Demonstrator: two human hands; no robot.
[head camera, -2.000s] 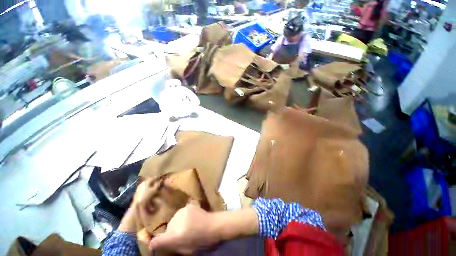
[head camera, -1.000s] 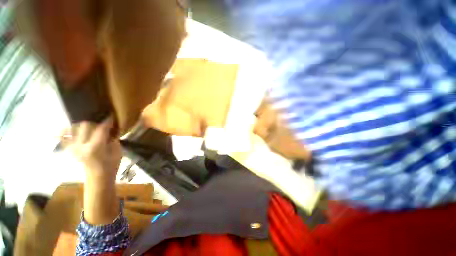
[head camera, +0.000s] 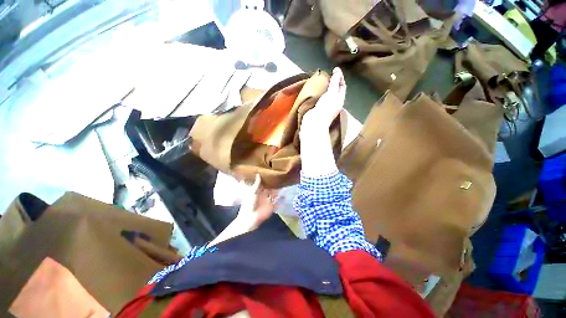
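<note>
A limp brown bag body is open in front of me, with an orange-tan inner patch showing inside. My right hand is at its upper right rim, closed on the folded brown material, with its fingertips at the top edge. My left hand is at the bag's lower edge, thumb up against it. Whether its fingers grip the material cannot be told.
A black open bin lies left of my left hand. White sheets and a white figure-shaped fan are beyond. Brown bag bodies are stacked right. Another brown piece with an orange patch lies lower left. Blue crates stand far right.
The bag, raised and blurred at upper left a second ago, is now lower and opened before me. My right hand has come into view at its rim. My left hand has moved right and down.
</note>
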